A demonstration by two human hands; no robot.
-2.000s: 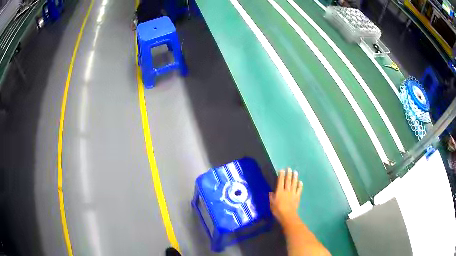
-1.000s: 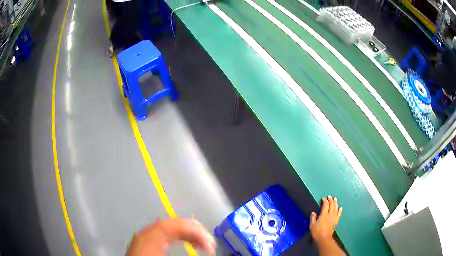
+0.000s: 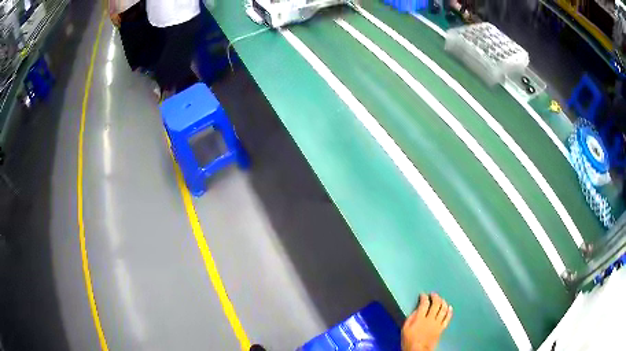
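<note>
My right hand (image 3: 425, 322) rests palm down on the edge of the green line-side worktop (image 3: 343, 164), at the bottom of the view, with nothing seen in it. Its fingers lie close beside each other, and the wrist is cut off by the lower edge. A blue plastic stool (image 3: 360, 332) stands just left of this hand, partly cut off by the lower edge. My left hand is out of the picture.
A second blue stool (image 3: 192, 110) stands on the grey floor by the yellow line. A person (image 3: 173, 14) is behind it. The green conveyor belt (image 3: 412, 130) runs between white rails. Stacked trays (image 3: 491, 51), a blue reel (image 3: 592, 149) and a white housing (image 3: 583, 322) are at right.
The view has shifted, so the near stool and my right hand sit lower. My left hand, seen a second ago, has left the picture. People and a white device now show at the top.
</note>
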